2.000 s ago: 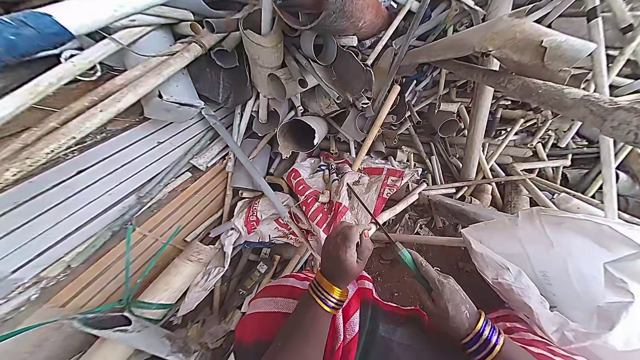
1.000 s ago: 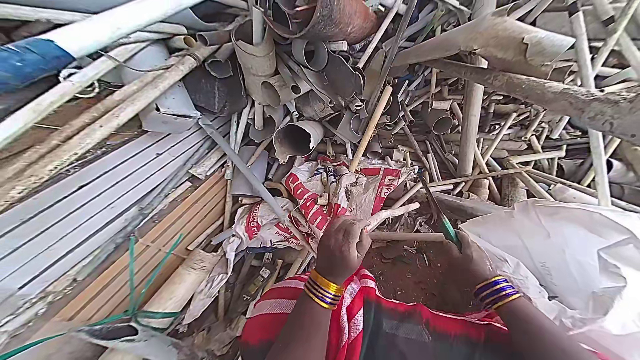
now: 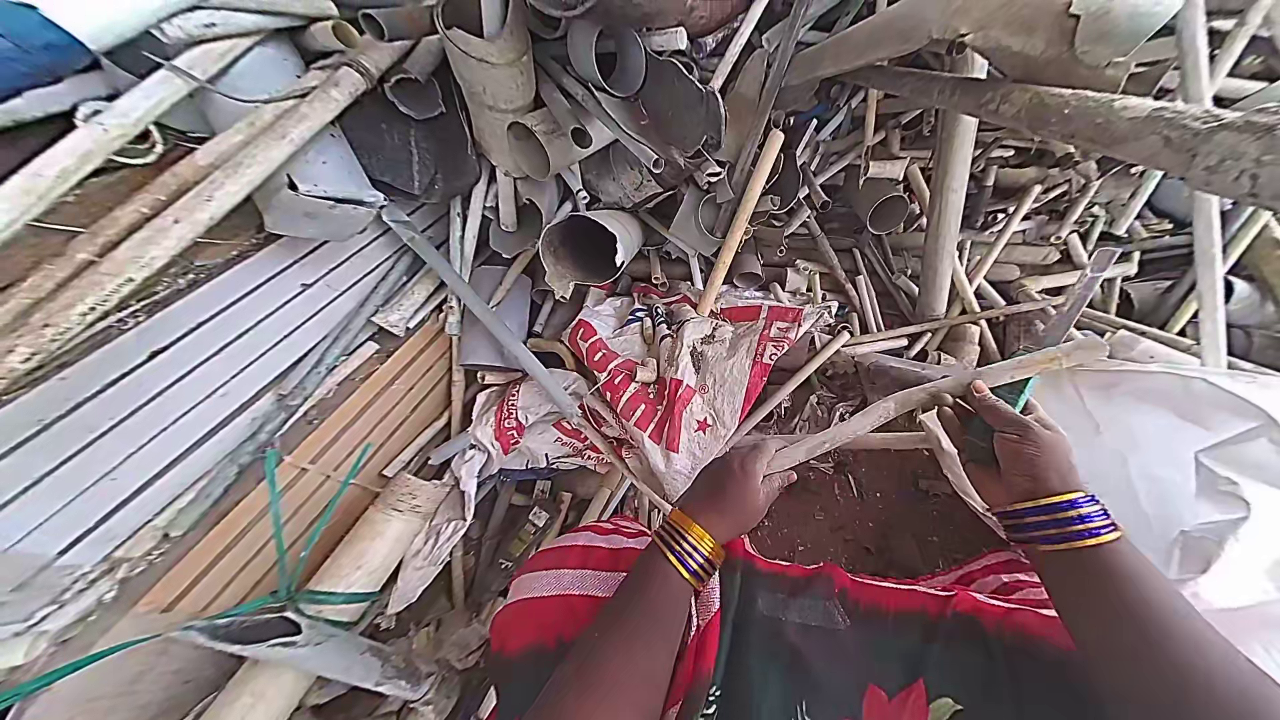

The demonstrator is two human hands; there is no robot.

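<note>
My left hand (image 3: 735,490) is closed around the near end of a pale, dirty plastic pipe (image 3: 900,402), which slants up to the right. The pipe's other part lies against the fingers of my right hand (image 3: 1015,440). That hand also holds a tool with a green handle (image 3: 1018,392) and a flat blade (image 3: 1082,295) pointing up; the exact kind of tool cannot be told. A white woven plastic sack with red print (image 3: 650,400) lies spread out just beyond my left hand, with short pipe pieces (image 3: 650,345) on it.
Scrap pipes (image 3: 590,245) are heaped ahead, with a thick grey pole (image 3: 1100,125) across the right. Grey strips (image 3: 180,370), brown strips (image 3: 330,450) and green twine (image 3: 285,560) lie at left. A white sheet or sack (image 3: 1170,450) is at right, beside bare soil (image 3: 870,500).
My right hand has moved up and to the right with the green-handled tool, and now touches the pipe. A longer pale pipe now stretches between both hands.
</note>
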